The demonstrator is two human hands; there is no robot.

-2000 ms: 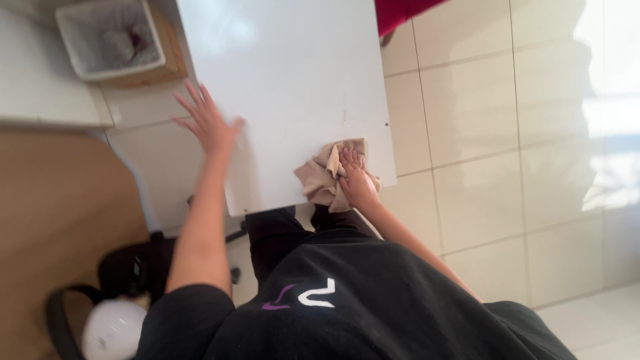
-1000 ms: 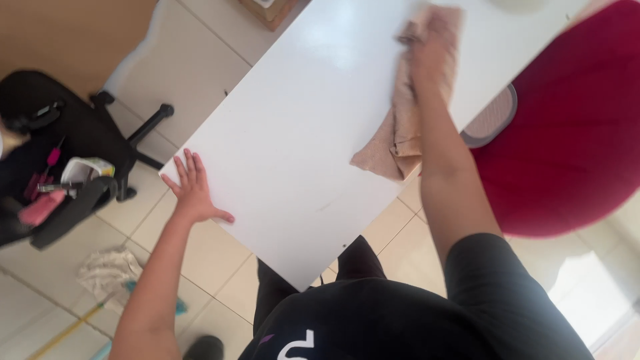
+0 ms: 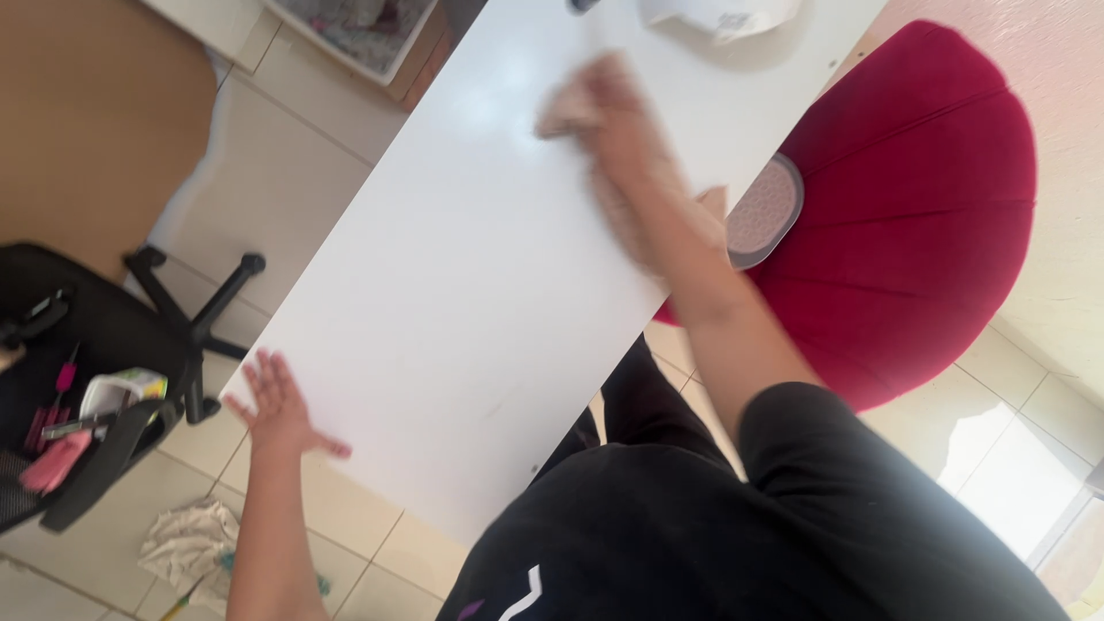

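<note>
A white tabletop runs diagonally through the view. My left hand lies flat at its lower left corner, fingers spread, holding nothing. Over the upper part of the tabletop is my right hand, blurred by motion, gripping a beige cloth. More of the cloth trails beneath my right forearm toward the table's right edge. A white object bearing writing sits on the tabletop at the top, partly cut off, with a small dark object to its left.
Right of the table stands a red upholstered chair with a grey-rimmed oval item by the table edge. At left, a black office chair carries several items. A crumpled cloth lies on the tiled floor. A white bin stands at the top.
My right hand, with the cloth, has moved from the table's near end farther up the tabletop. My left hand has come to rest at the corner. The view has turned.
</note>
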